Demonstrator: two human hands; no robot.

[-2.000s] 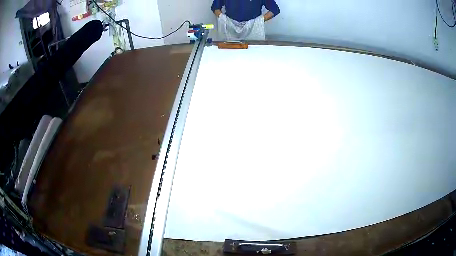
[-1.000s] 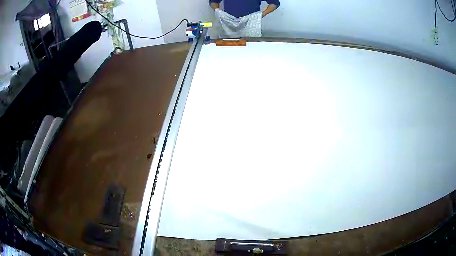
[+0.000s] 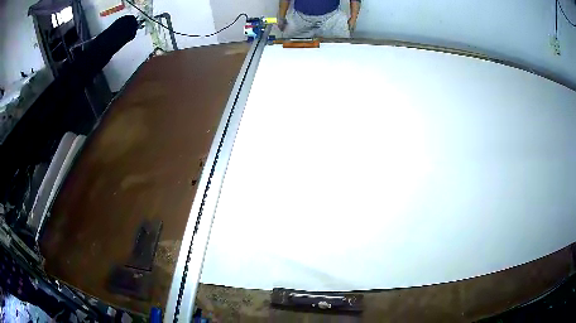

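Note:
The white fabric lay [image 3: 354, 164] covers the right and middle of the table, its left edge along the cutter track. The end-cutter track [image 3: 218, 158] lies across the table from far side to near side. The cutter head [image 3: 256, 26], blue, red and white with a black cable, is at its far end. A blue clamp [image 3: 156, 314] shows at the near end. A dark fabric weight [image 3: 316, 301] lies on the near brown margin. An orange block [image 3: 301, 44] is at the far cloth edge. Neither of my hands is in the picture.
Two dark metal bars [image 3: 147, 245] lie on the brown table top [image 3: 126, 145] at near left. A long black roll [image 3: 76, 72] slopes beyond the left end, with pale rolls [image 3: 58, 173] below it. A person [image 3: 318, 19] stands at the far side.
The whole view has shifted, bringing the blue clamp at the near track end into view. The person's hands, earlier at the pale cloth at the waist, now hang lower at the sides.

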